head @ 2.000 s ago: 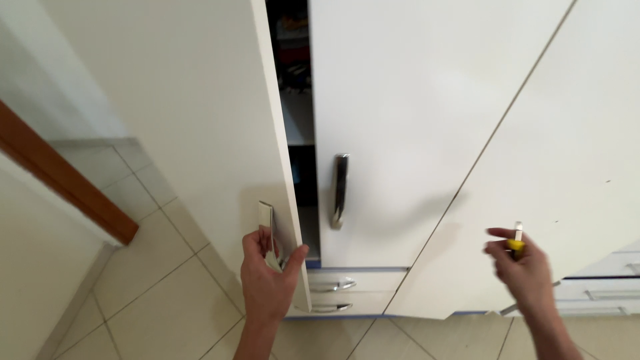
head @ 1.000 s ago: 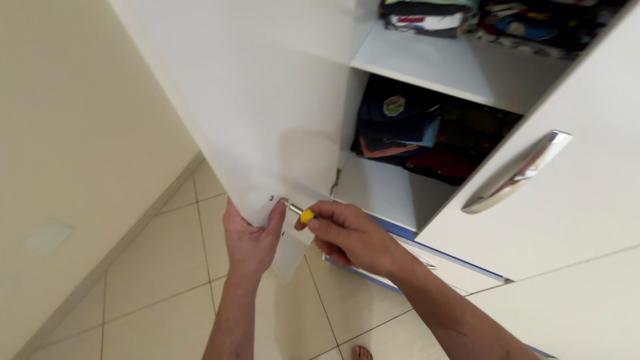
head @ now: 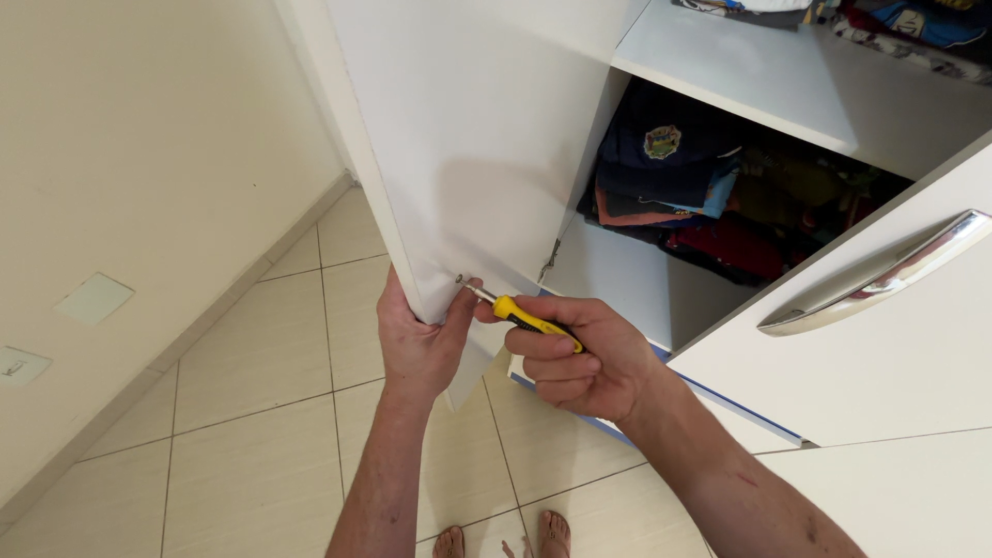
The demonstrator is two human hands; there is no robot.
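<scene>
A yellow and black screwdriver (head: 535, 316) lies in my right hand (head: 593, 356), its metal shaft pointing up and left. The tip is at a small screw hole (head: 459, 278) on the inner face of the open white wardrobe door (head: 496, 139). My left hand (head: 425, 345) grips the lower part of that door, with the thumb on the inner face beside the screwdriver tip and the fingers behind the edge. What the fingers touch on the outer face is hidden. A hinge (head: 549, 261) joins the door to the cabinet at its lower corner.
Folded clothes (head: 659, 178) fill the lower compartment under a white shelf (head: 744, 85). At right, another wardrobe door (head: 883, 372) bears a curved chrome handle (head: 876, 275). A drawer front (head: 728, 418) is below. A beige wall (head: 155, 155) stands left; sandaled feet (head: 554, 535) are on the tiles.
The left door now stands wider, its inside facing me. My right hand has brought the screwdriver from the far right to the door. My left hand still holds the door. The view has shifted considerably.
</scene>
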